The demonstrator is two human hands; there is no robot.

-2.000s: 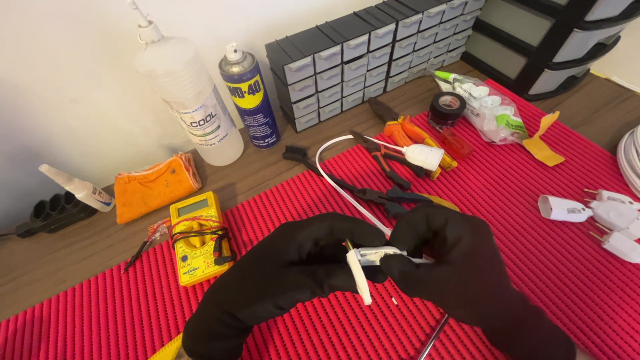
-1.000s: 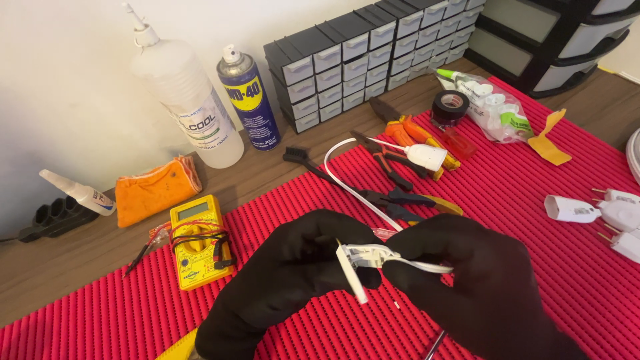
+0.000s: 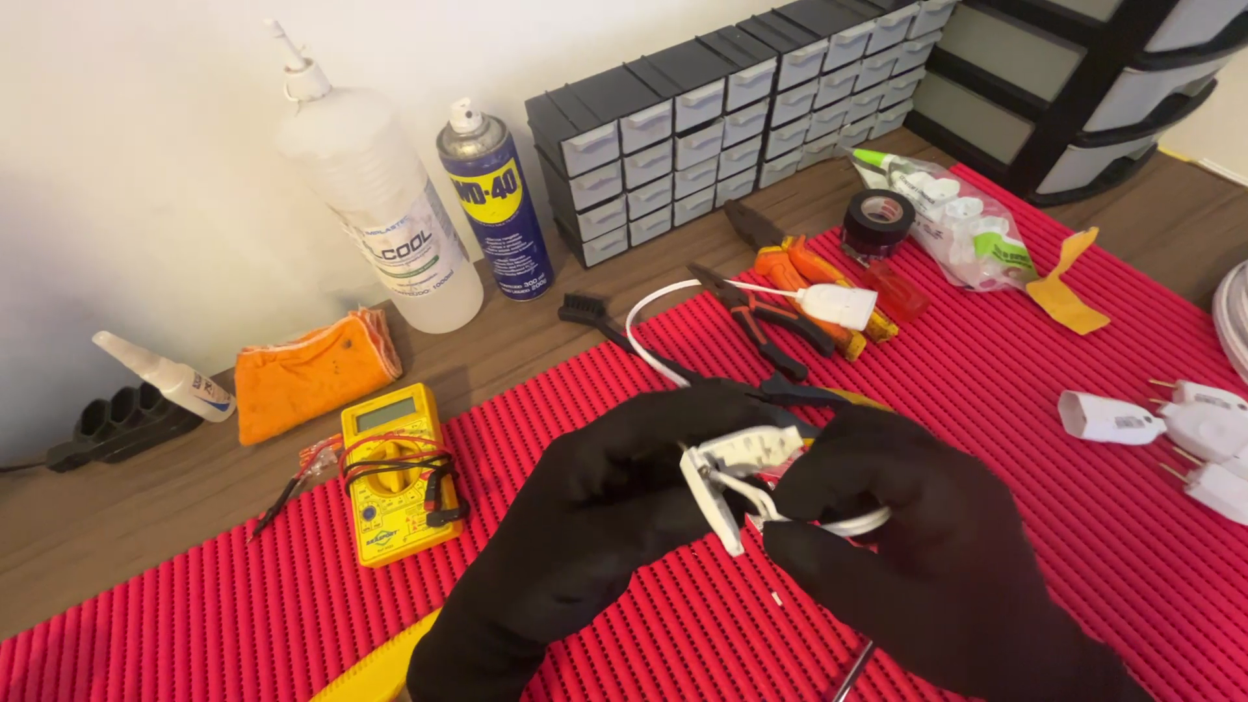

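My left hand (image 3: pixel 624 478), in a black glove, holds an opened white plastic plug housing (image 3: pixel 719 478) over the red ribbed mat. White two-core cable (image 3: pixel 858 524) enters the housing, and my right hand (image 3: pixel 907 536), gloved too, pinches it between thumb and fingers just to the right. The cable loops behind the hands to a white connector (image 3: pixel 838 305) lying on the pliers. A small white scrap (image 3: pixel 777 598) lies on the mat below the housing. Part of a metal shaft (image 3: pixel 854 671) shows under my right hand. The housing's inside is only partly visible.
A yellow multimeter (image 3: pixel 400 478) with wrapped leads lies left. Behind stand a WD-40 can (image 3: pixel 497 210), a plastic bottle (image 3: pixel 390 224) and small drawers (image 3: pixel 648 127). Pliers (image 3: pixel 760 322), black tape (image 3: pixel 877 222) and a bag of white parts (image 3: pixel 955 224) lie beyond; white plugs (image 3: pixel 1204 421) are at right.
The cable now stands away from the upper part of the housing, with its cores showing; one second ago it lay along it. Both hands stay close together.
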